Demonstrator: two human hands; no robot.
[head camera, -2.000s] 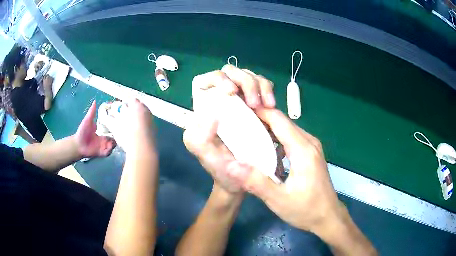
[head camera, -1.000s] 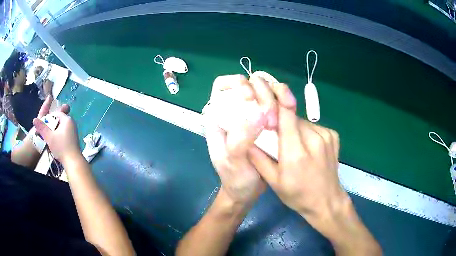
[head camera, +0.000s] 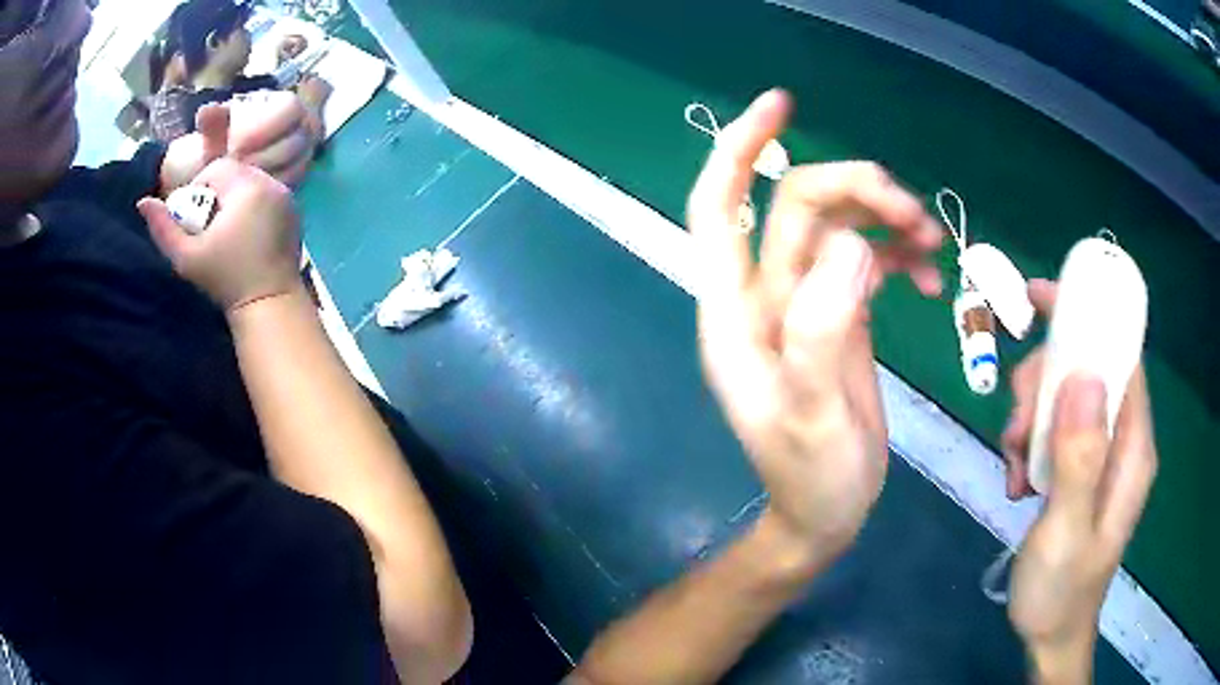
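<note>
My right hand (head camera: 1097, 495) holds a closed white device (head camera: 1100, 321) upright at the right, thumb on its face. A thin cord loop shows below that hand. My left hand (head camera: 803, 335) is raised over the rail with fingers apart and nothing in it. Between the hands, on the belt, lies a filled shell half (head camera: 979, 343) with a brown band and blue tape, its cord loop above it. A white shell cover (head camera: 998, 288) lies beside it. Another white piece (head camera: 772, 161) on the belt is partly hidden behind my left fingers.
The green conveyor belt (head camera: 589, 80) runs beyond the pale edge rail (head camera: 575, 181). A crumpled white cloth or glove (head camera: 420, 289) lies on the dark-green bench (head camera: 535, 388). A co-worker (head camera: 174, 442) close on the left holds a small white part (head camera: 194, 206). Another person (head camera: 214, 54) sits farther back.
My hands have come apart; the right has moved right with the closed device, and the left has let go and opened. The view has turned left, so the nearby co-worker shows more.
</note>
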